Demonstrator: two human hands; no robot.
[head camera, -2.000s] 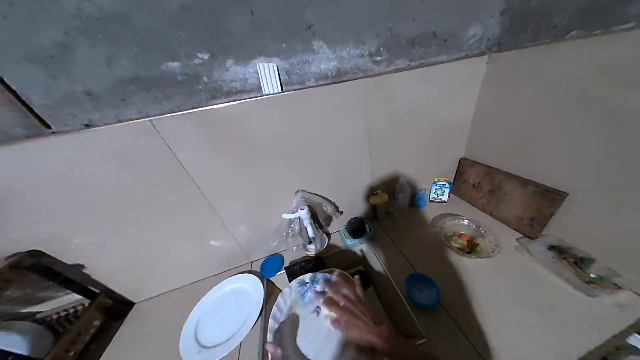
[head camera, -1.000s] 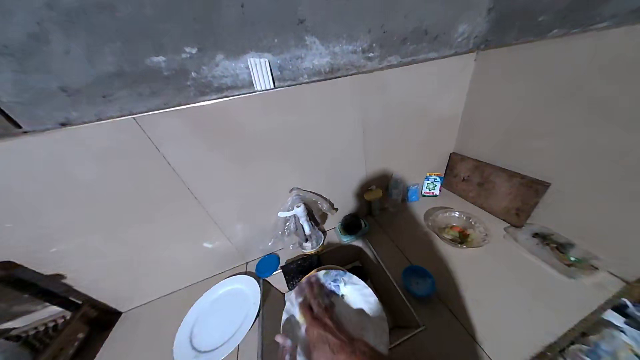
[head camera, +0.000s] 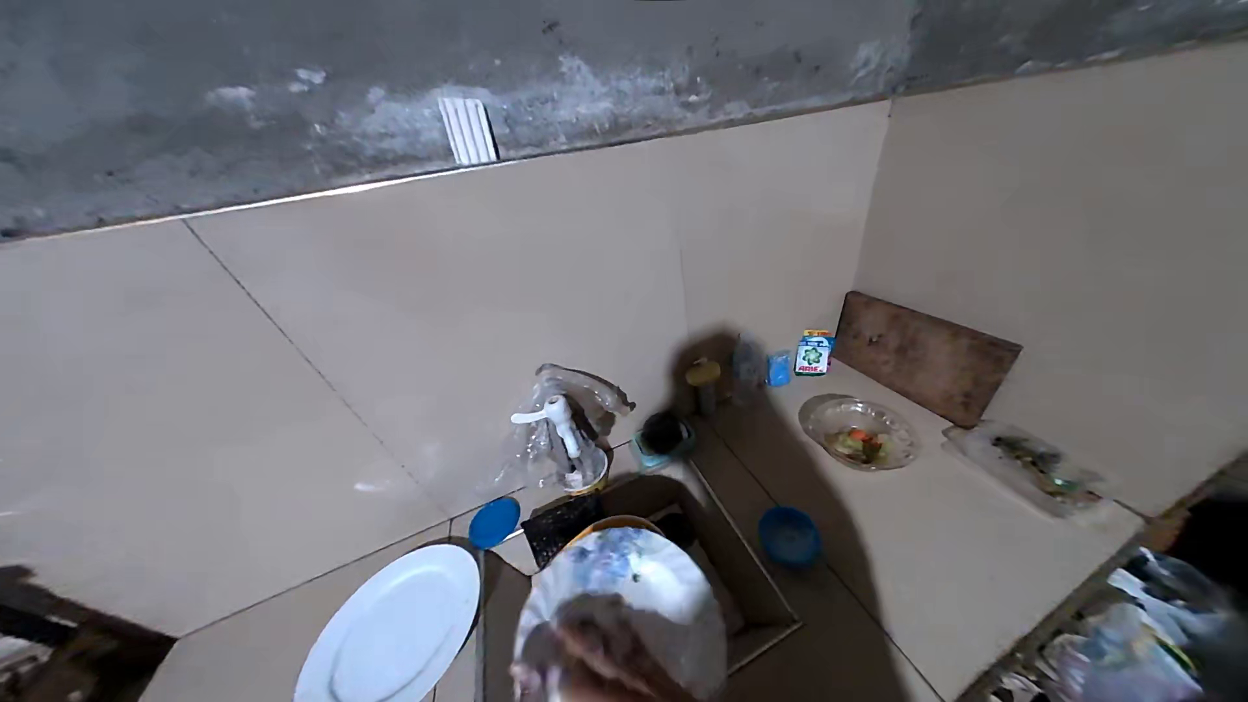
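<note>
A white plate with a blue floral pattern (head camera: 673, 575) is tilted over the sink at the bottom centre. My right hand (head camera: 609, 643), blurred, lies on the plate's face; whether it holds a sponge is hidden. At the plate's lower left edge, the fingertips of my left hand (head camera: 531, 678) grip the rim, and the rest of that hand is out of sight. Behind the plate, the sink (head camera: 751, 595) holds an orange-rimmed vessel (head camera: 614, 524) and other dark items. A white tap (head camera: 561, 429) wrapped in clear plastic stands at the sink's back edge.
A white oval platter (head camera: 400, 624) lies left of the sink. To the right are a blue bowl (head camera: 790, 536), a glass bowl with food scraps (head camera: 858, 434), a clear tray (head camera: 1024, 468), a detergent packet (head camera: 813, 353) and a leaning brown board (head camera: 926, 356). Plastic bags (head camera: 1131, 643) lie beyond the counter edge.
My right hand has moved over the plate's face, from its right side two seconds ago to its lower middle now. The plate remains held over the sink.
</note>
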